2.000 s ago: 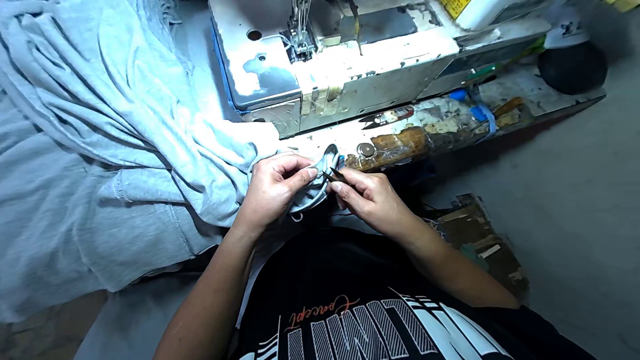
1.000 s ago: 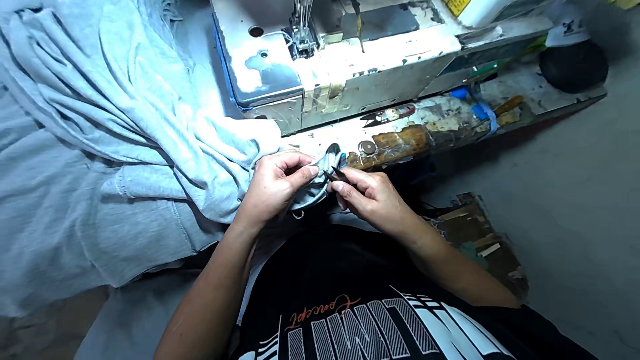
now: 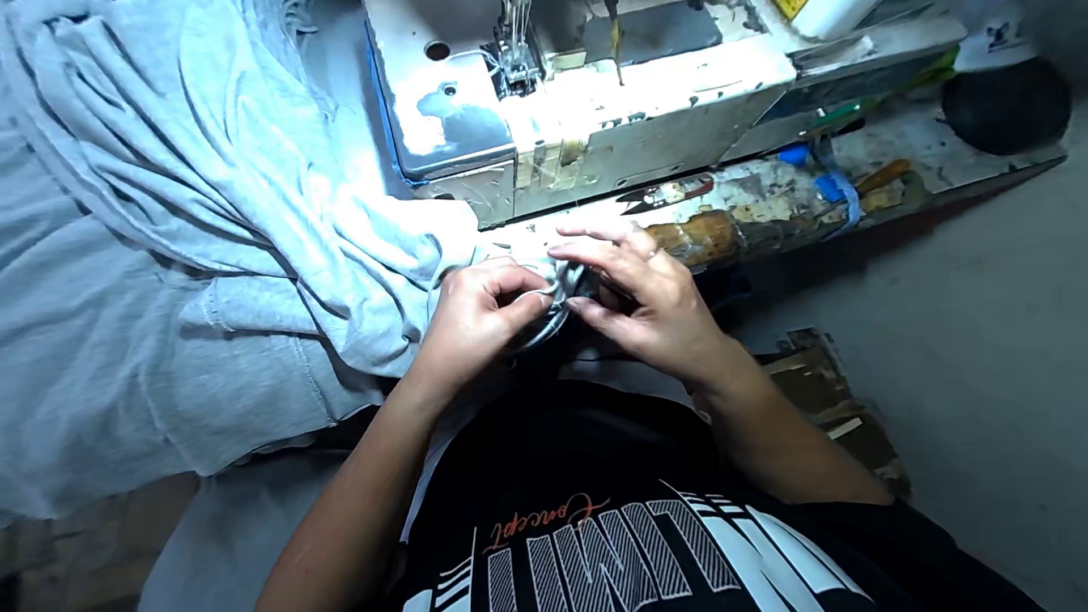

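Note:
Light grey knit fabric (image 3: 255, 212) lies heaped at the left and runs to my hands at the table's front edge. My left hand (image 3: 489, 310) pinches a gathered edge of it between thumb and forefinger. Beside it, my right hand (image 3: 650, 297) has its fingers spread around the same gathered edge (image 3: 563, 297), with the thumb close to the cloth; whether it grips the cloth cannot be told. Something dark shows under the right palm, mostly hidden. Just behind the hands stands an industrial sewing machine (image 3: 654, 110), its needle and presser foot area (image 3: 517, 72) brightly lit.
Thread snips (image 3: 667, 194) lie along the machine's front. A worn, taped roll (image 3: 697, 238) edges the table, with a blue band (image 3: 841, 200) around it farther right. A black round object (image 3: 1007, 106) sits at the right end. Cardboard scraps (image 3: 837, 404) are low at the right.
My right hand's fingers have opened out and lifted over the gathered cloth, where they were closed around a small dark item. My left hand keeps its pinch.

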